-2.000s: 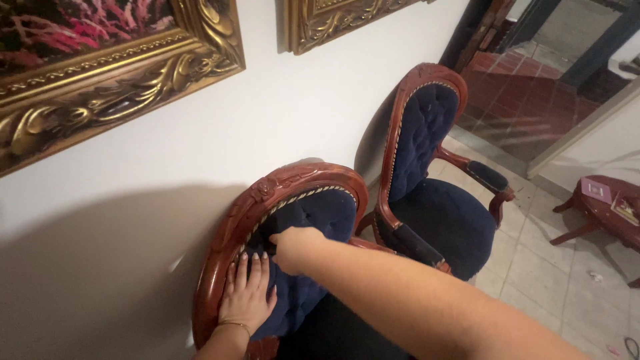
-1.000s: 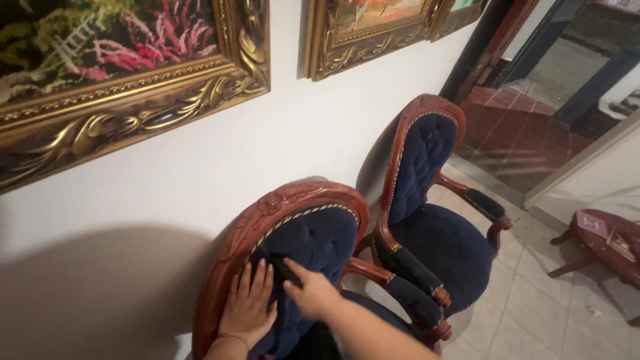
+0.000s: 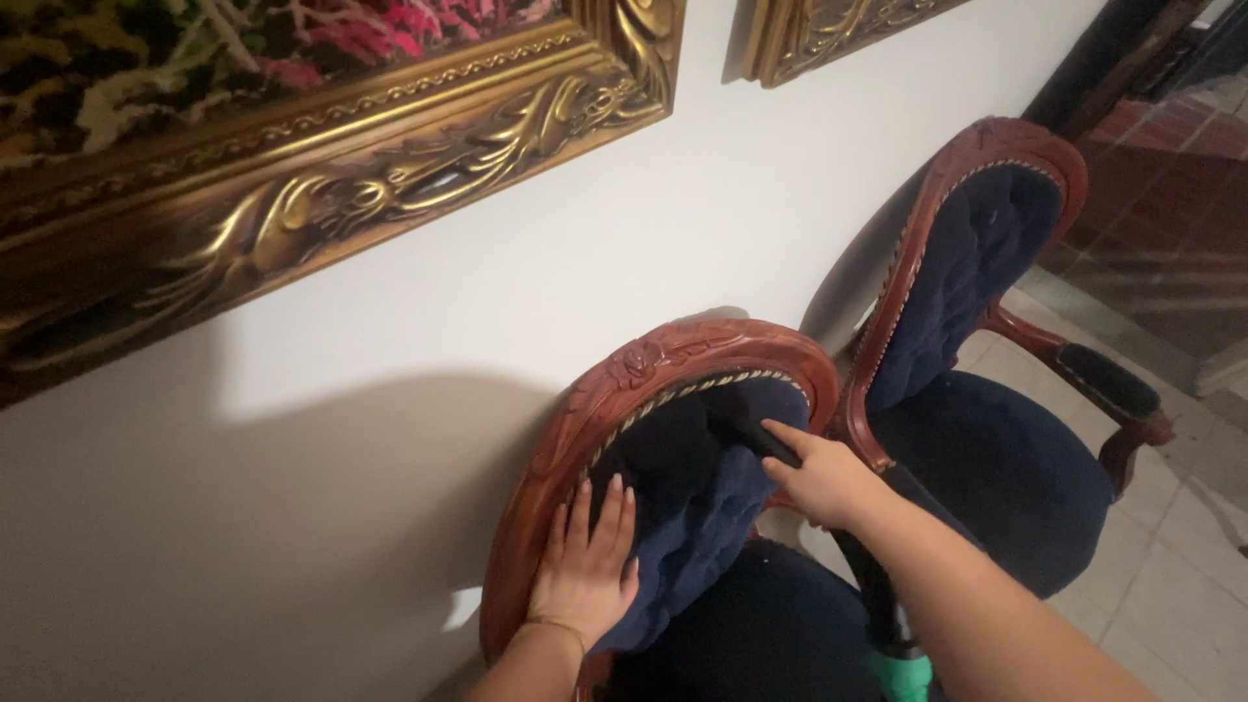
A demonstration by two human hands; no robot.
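A carved wooden armchair (image 3: 673,356) with a tufted dark blue velvet back (image 3: 682,487) stands against the wall. My left hand (image 3: 588,561) lies flat on the left part of that back, fingers spread, holding nothing. My right hand (image 3: 824,473) grips a black tool (image 3: 770,444), perhaps a vacuum nozzle, whose tip is against the upper right of the backrest. Below the right hand, a black tube with a green part (image 3: 902,675) shows at the bottom edge; whether it joins the tool is hidden by the hand and forearm.
A matching armchair (image 3: 990,478) stands to the right, close beside the first. Ornate gold picture frames (image 3: 409,185) hang on the white wall (image 3: 468,292) above. Pale floor tiles (image 3: 1160,575) and a glass pane (image 3: 1160,185) are at the right.
My right hand has moved to the right across the backrest with the black tool. My left hand remains on the left part of the backrest. The green part has come into view.
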